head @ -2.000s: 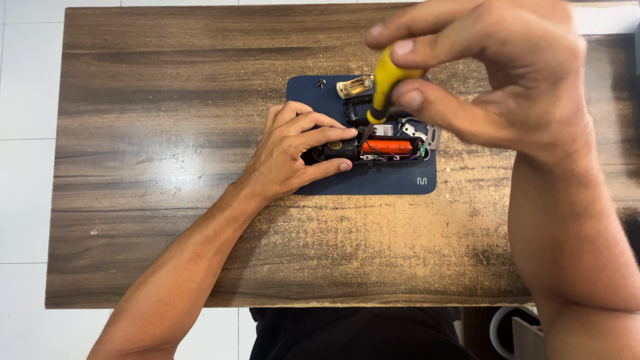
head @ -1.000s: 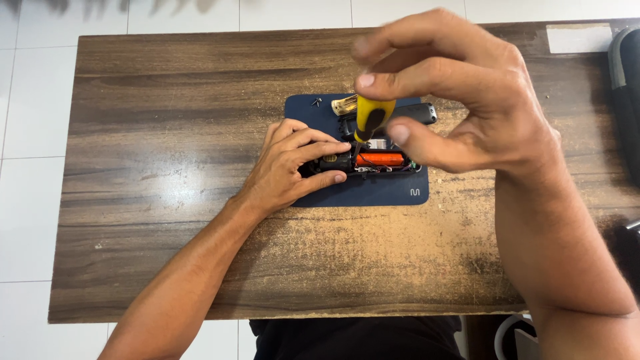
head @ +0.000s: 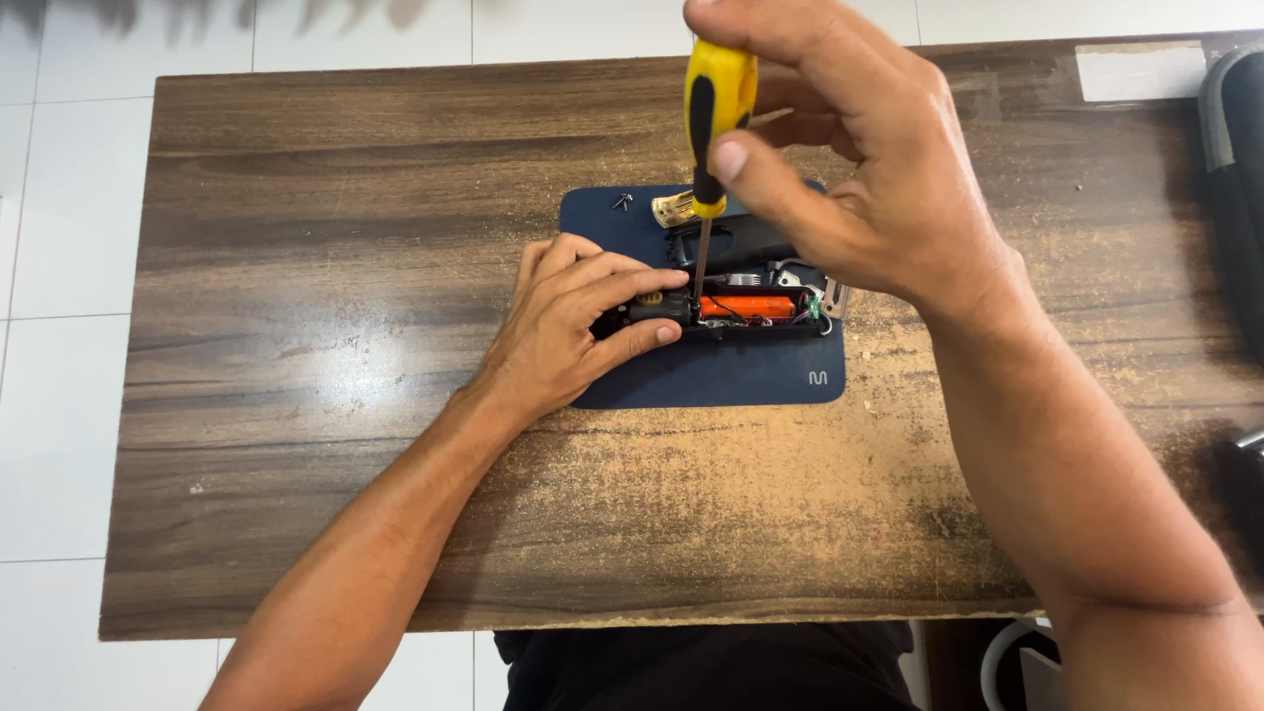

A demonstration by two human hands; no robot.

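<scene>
My left hand (head: 583, 316) grips the black end of an opened hair clipper (head: 711, 331), which lies on a dark blue mat (head: 691, 380). An orange battery cell (head: 748, 308), wires and a small green circuit board (head: 814, 307) show inside the housing. My right hand (head: 849, 148) holds a yellow and black screwdriver (head: 721, 123) nearly upright, its palm end against a finger and the thumb at its side. The screwdriver's tip reaches into the housing beside the left end of the battery. A black cover (head: 746, 240) lies just behind the housing.
Several small screws (head: 622, 202) and a gold-coloured part (head: 673, 209) lie at the mat's back edge. Metal parts (head: 837, 296) are at its right. A dark case (head: 1234, 188) stands at the right of the worn wooden table (head: 326, 247).
The screwdriver stands more upright than before, and the fingers of my right hand have shifted around its handle. My left hand keeps its hold on the clipper. The view has shifted somewhat.
</scene>
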